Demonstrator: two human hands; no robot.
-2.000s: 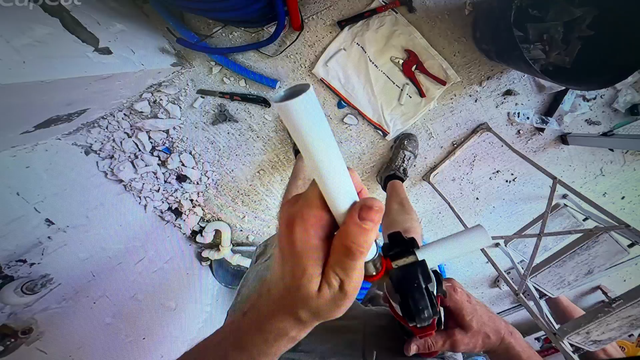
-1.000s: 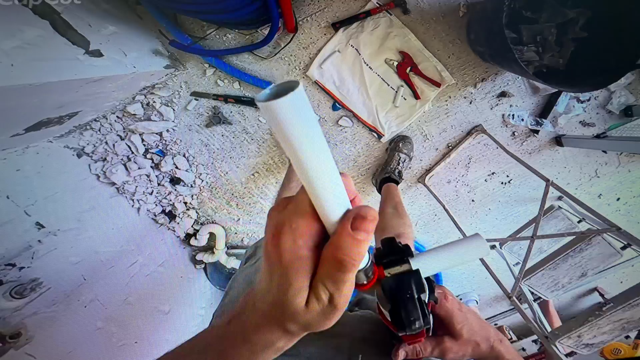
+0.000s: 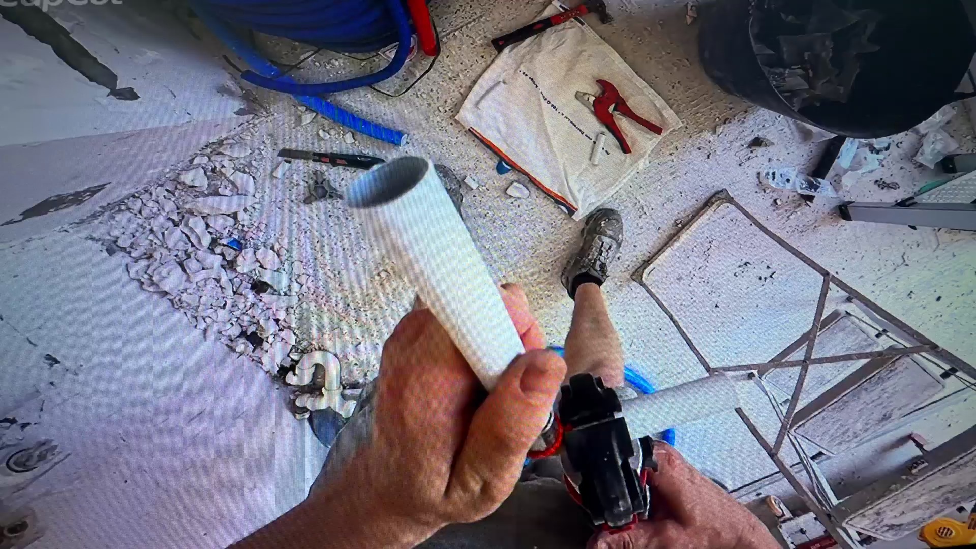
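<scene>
My left hand (image 3: 457,419) is closed around a white pipe (image 3: 450,282), whose open end points up and toward the far left. Below and to the right, my right hand (image 3: 686,496) grips a black and red tool (image 3: 606,450), which looks like a pressing or clamping tool. Its black jaws sit beside a metal fitting with a red ring (image 3: 550,438), close to my left thumb. A second white pipe piece (image 3: 682,404) extends right from behind the jaws. Parts of the fitting are hidden by my left hand.
Rubble (image 3: 206,244) lies along the left wall. A white bag (image 3: 534,114) carries red pipe cutters (image 3: 614,110), with a hammer (image 3: 549,23) at its far edge. A blue pipe coil (image 3: 320,30), a black bucket (image 3: 724,61), a utility knife (image 3: 332,158), a stepladder (image 3: 816,320) and a white drain trap (image 3: 324,381) surround me.
</scene>
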